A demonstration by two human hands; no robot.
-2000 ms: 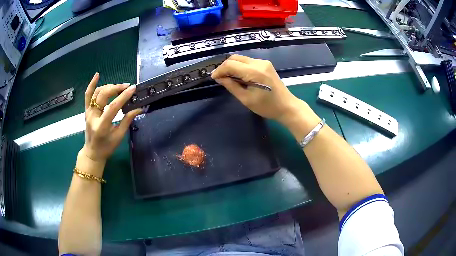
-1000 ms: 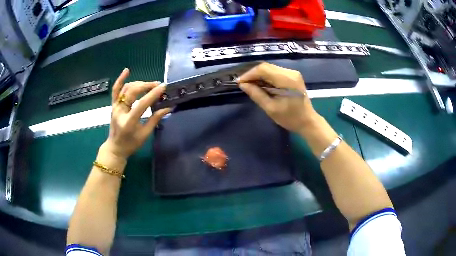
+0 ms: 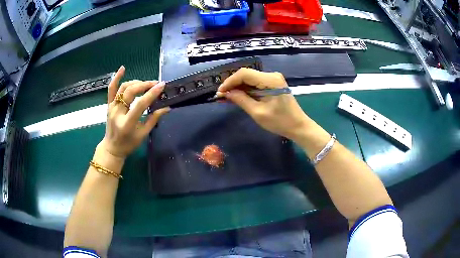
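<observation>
My left hand [image 3: 132,113] grips the left end of a dark carrier strip [image 3: 190,87] between thumb and fingers. The strip is tilted above the back edge of the black tray [image 3: 242,146], with a row of small round workpieces in its seats. My right hand [image 3: 252,95] holds thin tweezers [image 3: 272,91], their shaft passing under the fingers. The tip is just below the strip's lower edge; I cannot tell if it holds anything. A copper-coloured pile [image 3: 212,155] lies on the tray.
Two strips [image 3: 242,46] lie end to end on the base plate, behind a black block [image 3: 318,68]. Blue [image 3: 223,17] and red bins [image 3: 294,14] stand behind. A white power strip [image 3: 375,121] lies right. Another strip [image 3: 83,87] and stacked strips [image 3: 16,158] are left.
My right hand and the tweezers have moved left and slightly down from the strip's seats to its lower edge. My left hand still holds the strip. The whole view has also shifted.
</observation>
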